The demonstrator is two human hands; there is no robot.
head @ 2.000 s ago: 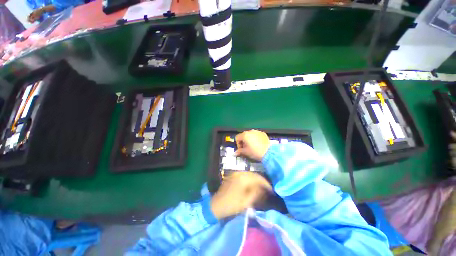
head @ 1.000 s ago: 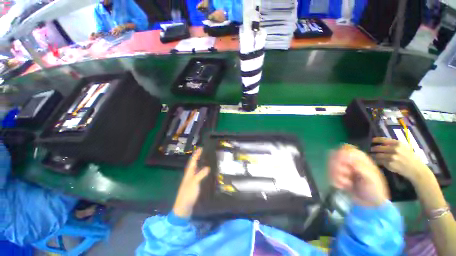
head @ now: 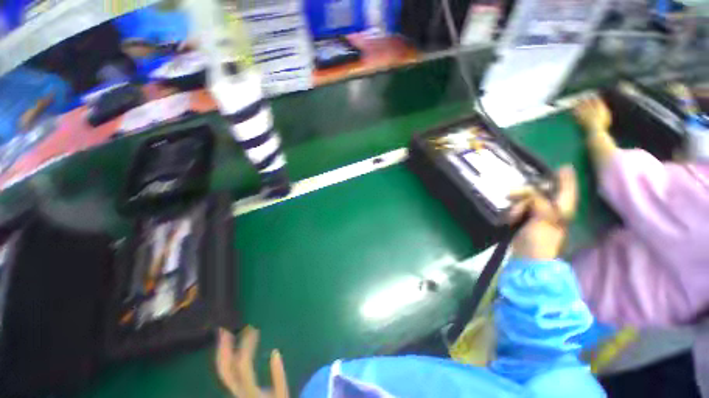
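Observation:
A black foam tray (head: 447, 175) with an open tablet assembly (head: 486, 172) inside stands right of centre. My right hand (head: 543, 221) is at its near right corner, blurred, with some fingers raised and apart; whether it grips the tray rim is unclear. A dark strip or cable (head: 483, 284) hangs below this hand. My left hand (head: 250, 369) is low at left, cut off by the bottom edge, fingers spread and empty. Beside it, another foam tray (head: 221, 268) holds a unit with an orange flex cable (head: 162, 253).
A dark foam stack (head: 58, 303) stands at far left, and a black tray (head: 169, 163) lies behind. A striped post (head: 256, 144) rises from the green bench (head: 326, 233). At right, a person in a pink sleeve (head: 653, 194) reaches to another tray (head: 649, 116). Yellow material (head: 473, 342) hangs below the bench edge.
The view has swung right. The tray that was in front of me is no longer seen there. My left hand has come off it; my right hand is now at the right tray, where another person's hand was.

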